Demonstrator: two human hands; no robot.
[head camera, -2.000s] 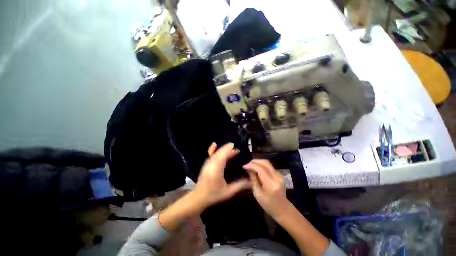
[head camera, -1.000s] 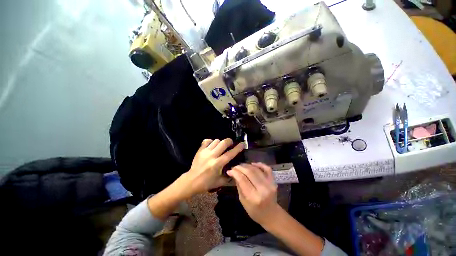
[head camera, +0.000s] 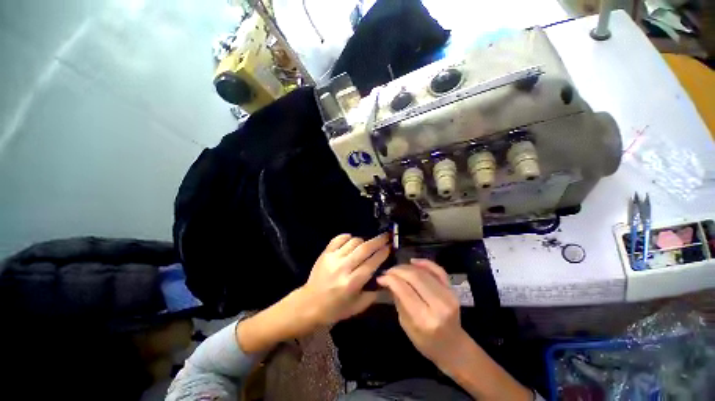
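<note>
Black fabric (head camera: 235, 204) lies in a large heap left of the overlock machine (head camera: 478, 133) and runs under my hands towards the lap. My left hand (head camera: 342, 278) rests on the fabric with its fingertips just in front of the presser foot area (head camera: 386, 210). My right hand (head camera: 423, 305) is just right of and below it, thumb and fingertips pinched together on the dark fabric edge. The fabric between the two hands is dark and its exact edge is hard to see.
A black strip (head camera: 484, 274) hangs over the table edge. Snips (head camera: 640, 227) stand in the accessory tray (head camera: 666, 278) at right. A blue crate (head camera: 555, 368) with clear bags is lower right. A yellowish machine (head camera: 252, 78) and more black fabric (head camera: 392, 39) are behind.
Since two seconds ago, my left hand has turned from open, spread fingers to lying flat on the fabric by the foot. My right hand stays pinched beside it. The camera view has shifted slightly.
</note>
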